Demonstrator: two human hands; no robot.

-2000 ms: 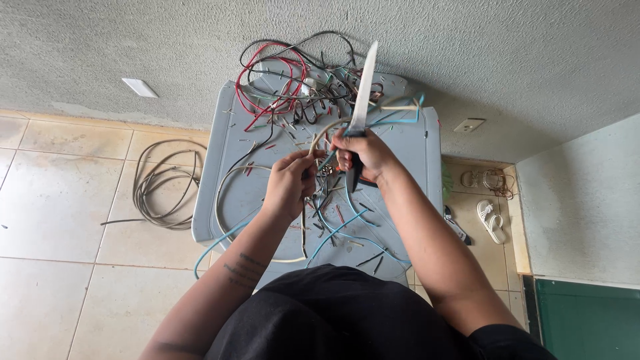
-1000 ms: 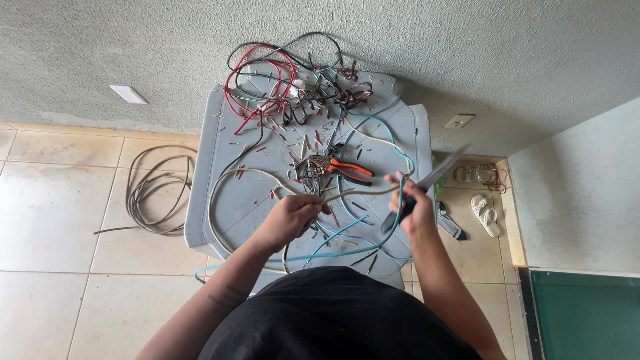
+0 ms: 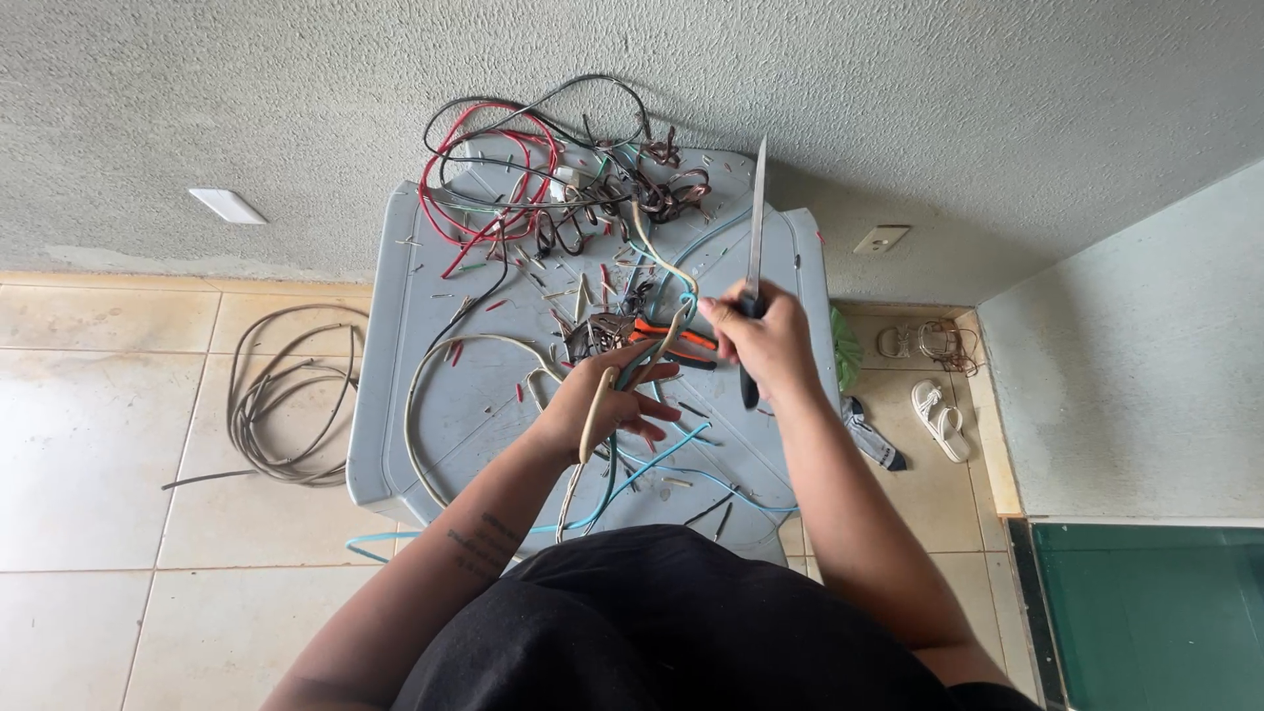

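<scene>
My right hand [image 3: 770,341] grips the black handle of a knife [image 3: 757,227], its blade pointing up toward the wall. White and blue electrical cables [image 3: 681,306] cross near its fingertips. My left hand [image 3: 612,400] is spread under a bend of white cable [image 3: 592,415], which lies between thumb and palm; whether it is gripped is hard to tell. Orange-handled pliers [image 3: 681,341] lie on the grey plastic table [image 3: 395,395] just beyond the left fingers, their jaws among stripped bits. Blue wire [image 3: 662,459] runs below the left hand.
Red wire coils [image 3: 425,188], black wire [image 3: 592,79] and bundled bare copper strands [image 3: 681,197] are at the table's far side. Insulation scraps litter the top. A grey cable coil [image 3: 247,434] lies on the floor at left; sandals [image 3: 938,420] and a sock [image 3: 874,434] lie at right.
The knife in my right hand, tilted to the right a second ago, now points up. The blue and white cables have been drawn toward the middle. My left hand's fingers have spread.
</scene>
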